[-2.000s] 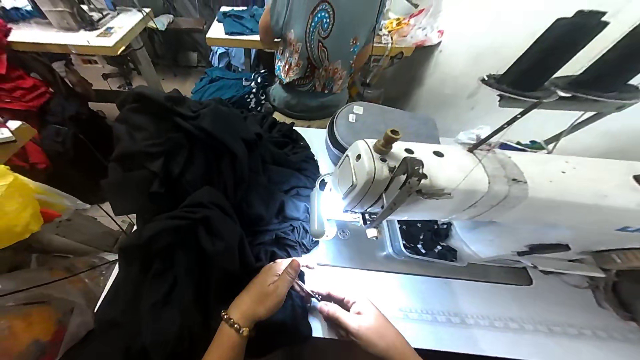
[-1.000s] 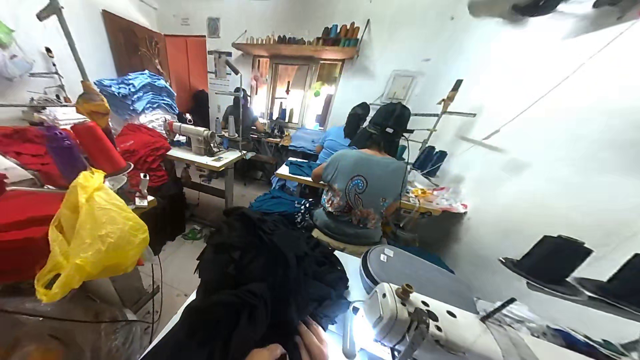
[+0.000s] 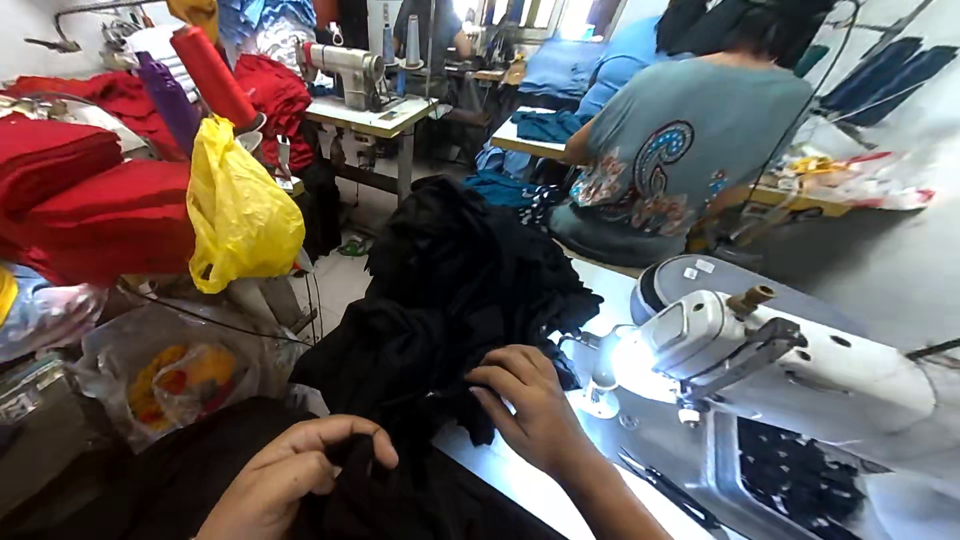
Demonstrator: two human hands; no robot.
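Observation:
A big heap of black fabric (image 3: 457, 292) lies on the sewing table, left of the white industrial sewing machine (image 3: 795, 360). My left hand (image 3: 300, 465), at the bottom, pinches a fold of black cloth between curled fingers. My right hand (image 3: 525, 405) rests on the heap's near right side with bent fingers; whether it grips the cloth cannot be told. Thread snips or small scissors (image 3: 667, 487) lie on the table to the right of my right forearm. The machine's lamp (image 3: 634, 364) glows beside its head.
A yellow plastic bag (image 3: 240, 210) hangs at the left near stacks of red fabric (image 3: 90, 202). A clear bag (image 3: 180, 375) sits below. Ahead, a person in a grey-green shirt (image 3: 690, 142) sits at another table. A tray of dark scraps (image 3: 795, 472) is at the right.
The view has swung left since two seconds ago. My hands were close together by the machine's front then; now they are apart, the left pinching cloth and the right on the heap.

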